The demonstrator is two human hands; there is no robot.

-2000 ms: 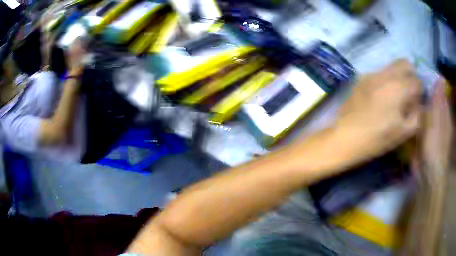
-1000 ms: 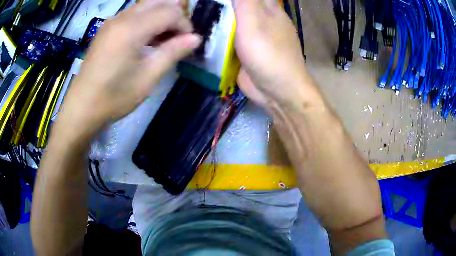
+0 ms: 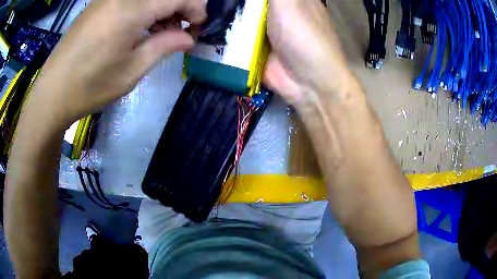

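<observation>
A battery pack [image 3: 240, 46] with a silver-white face, yellow edges and a dark green end strip is tilted over a black back shell [image 3: 191, 144]. A crumpled black adhesive pad [image 3: 220, 22] is on its face. My right hand [image 3: 299, 49] holds the pack's right edge. My left hand [image 3: 141, 41] is at the pad's left side, thumb and fingers close together; whether it pinches the pad is hidden. The shell lies slanted, its lower end past the table edge. Red and black lead wires [image 3: 240, 139] hang from the pack's end over the shell. The pack's top is cut off by the frame.
Half-assembled units [image 3: 19, 98] lie at the left, partly behind my left arm. Black cables [image 3: 98, 190] hang over the near edge. Black-cable plugs [image 3: 375, 52] and blue cables [image 3: 458, 60] are at the upper right over brown cardboard [image 3: 381, 114]. A blue stool [image 3: 438, 215] stands lower right.
The pack has moved slightly right and shows more of its green end. My left hand has moved up and left. More of the shell and wires shows.
</observation>
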